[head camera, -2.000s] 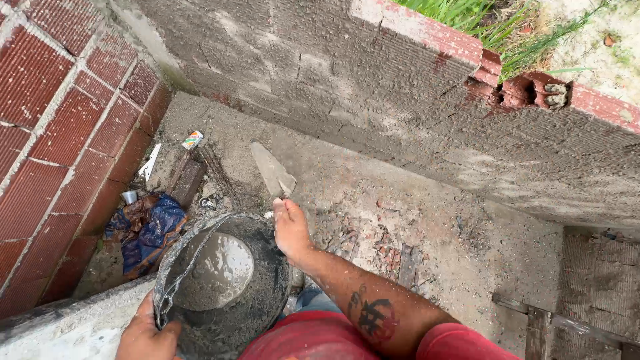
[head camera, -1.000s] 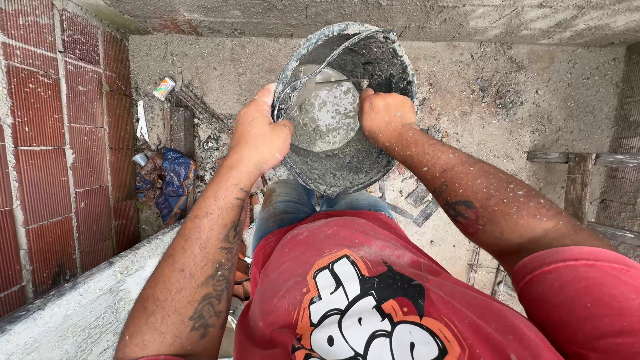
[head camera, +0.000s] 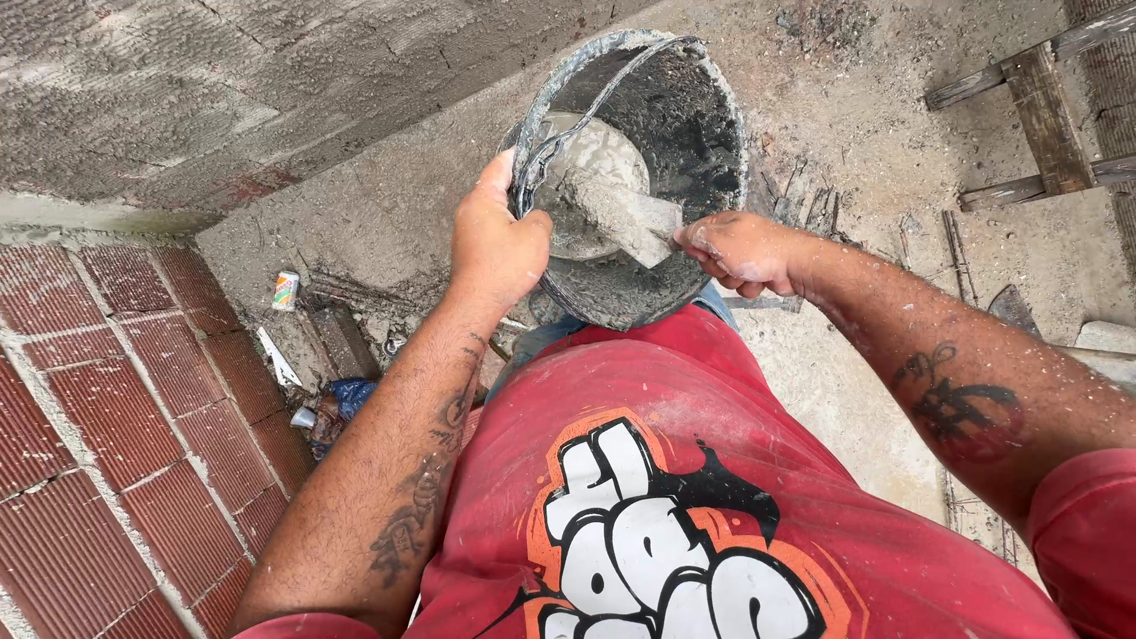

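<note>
A black bucket (head camera: 701, 115), crusted with grey mortar, is tilted in front of my body. My left hand (head camera: 501, 240) grips its rim on the left, beside the wire handle (head camera: 577, 124). My right hand (head camera: 741, 253) holds a trowel by the handle, which my fingers hide. The trowel's blade (head camera: 652, 222) lies inside the bucket's mouth and carries grey mortar (head camera: 595, 200). More wet mortar (head camera: 599, 146) shows at the bottom of the bucket.
A red hollow-brick wall (head camera: 115, 408) stands at the left, and a mortar-coated wall (head camera: 293, 80) at the upper left. Near them lie a can (head camera: 286, 290), a wood piece (head camera: 344, 342) and a blue plastic bag (head camera: 353, 397). A wooden frame (head camera: 1047, 120) is at the upper right.
Two seconds ago the trowel was outside the bucket with a bare-looking blade; now its blade is inside with mortar on it. My left hand keeps hold of the rim. The view has turned.
</note>
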